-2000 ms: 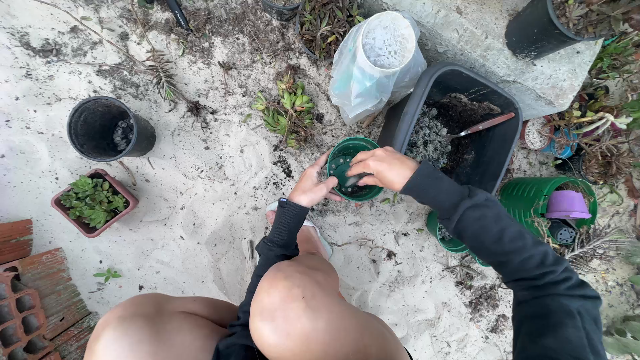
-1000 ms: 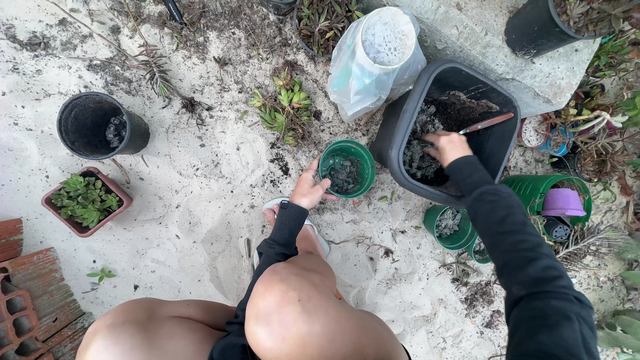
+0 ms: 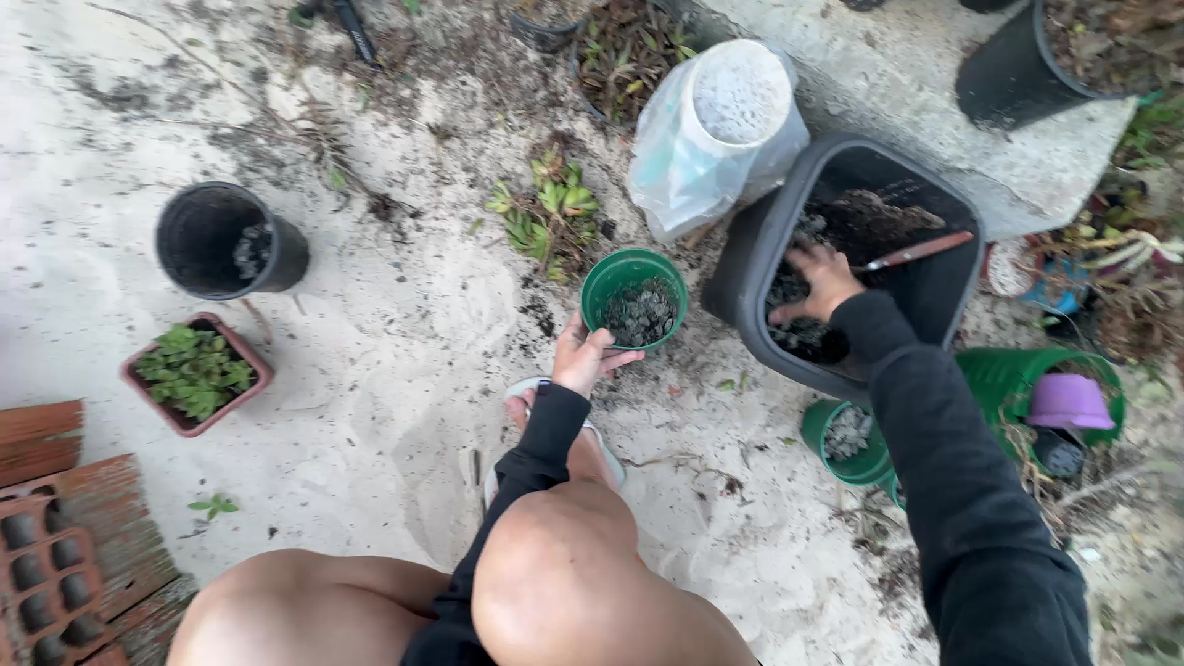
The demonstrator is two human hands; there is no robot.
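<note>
My left hand [image 3: 592, 356] grips the rim and side of a green plastic pot [image 3: 599, 287], which has dark grey gravel-like pieces [image 3: 640, 313] in its bottom. Inside a large dark grey plastic tub [image 3: 814, 166], my right hand [image 3: 816, 285] is spread over more of the dark pieces, slightly blurred; whether it holds any cannot be told. Brown soil [image 3: 874, 222] lies in the tub's far part. A hand trowel with a wooden handle [image 3: 920, 251] rests there, just right of my right hand.
Near the tub stand a bucket wrapped in clear plastic [image 3: 671, 171], a concrete slab [image 3: 888, 74] and a smaller green pot [image 3: 823, 435] of grey pieces. An uprooted succulent [image 3: 546, 213] lies on the sand. Leftward are a black pot [image 3: 291, 254], a square potted plant [image 3: 264, 356] and bricks [image 3: 83, 555].
My right hand has gone from inside the green pot, two seconds ago, to the tub at the right. My left hand keeps hold of the green pot, whose contents now show.
</note>
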